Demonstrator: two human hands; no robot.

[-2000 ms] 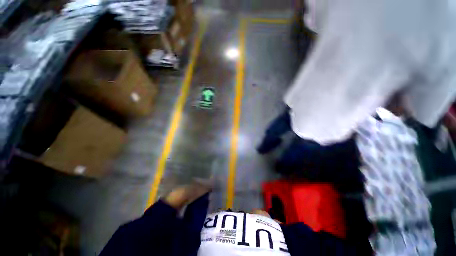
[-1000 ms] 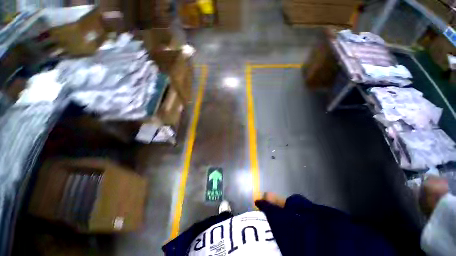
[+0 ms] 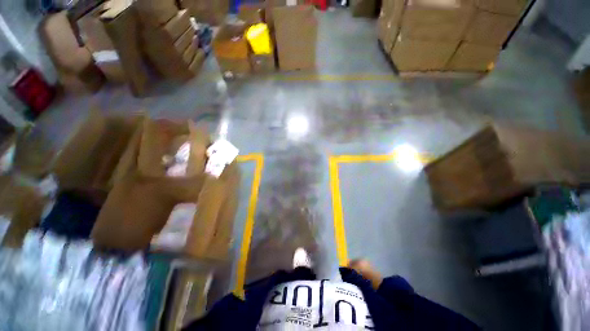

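I look down at my white printed shirt front and dark sleeves, with one shoe tip on the grey floor. My right hand [image 3: 366, 271] is small and blurred at the end of the dark sleeve, right of my shirt; its fingers cannot be made out. My left hand is not visible; only its dark sleeve shows. Nearest in front is the floor walkway [image 3: 284, 200] between yellow lines. Open brown cartons [image 3: 152, 210] stand to the left, with pale things inside.
White bagged items lie in rows on the table at lower left [image 3: 84, 284] and at the right edge [image 3: 569, 258]. A brown carton [image 3: 475, 171] stands at right. Stacked cartons [image 3: 446, 39] and a yellow object [image 3: 259, 39] are at the back.
The view has moved forward along the walkway; the green floor arrow and red stool are out of view. The other person's white sleeve at right is gone. More cartons show ahead.
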